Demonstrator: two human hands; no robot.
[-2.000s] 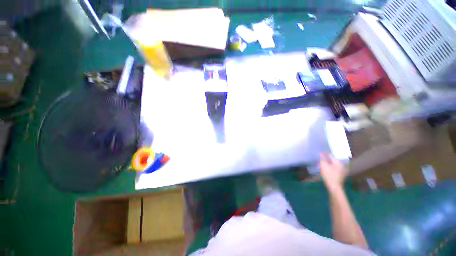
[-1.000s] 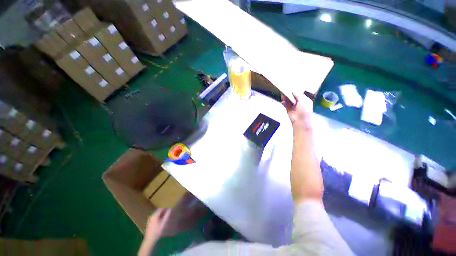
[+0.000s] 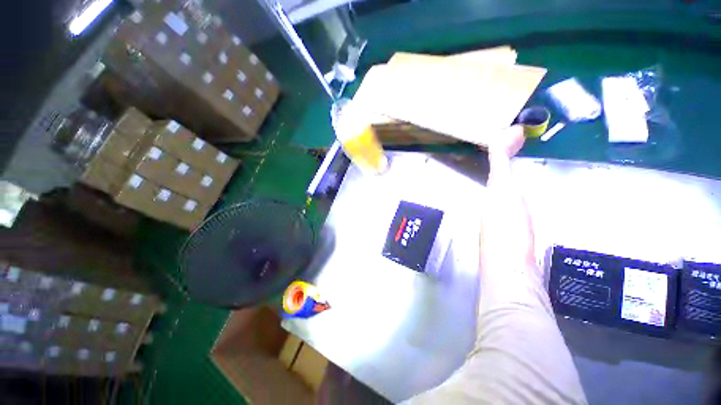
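Observation:
A pale brown cardboard sheet (image 3: 443,95) lies over the carton beyond the table's far edge. My right hand (image 3: 506,142) reaches across the table and is at the sheet's near right corner, apparently pinching its edge; the fingers are small and overexposed. My left hand is out of the picture. A black product box (image 3: 413,236) with red and white print stands alone on the bright table, left of my right forearm. Larger black boxes (image 3: 613,290) with white print stand at the right.
A blue tape dispenser (image 3: 304,300) with a yellow-orange roll lies at the table's left edge. A black fan (image 3: 247,253) stands beyond it, an open carton (image 3: 257,356) below. A yellow bottle or roll (image 3: 364,146) is at the far corner. Stacked cartons (image 3: 170,174) stand at the left.
The raised sheet has come down onto the carton at the far side, with my right hand at its edge. My left hand has left the picture. The view has shifted, showing the black boxes clearly.

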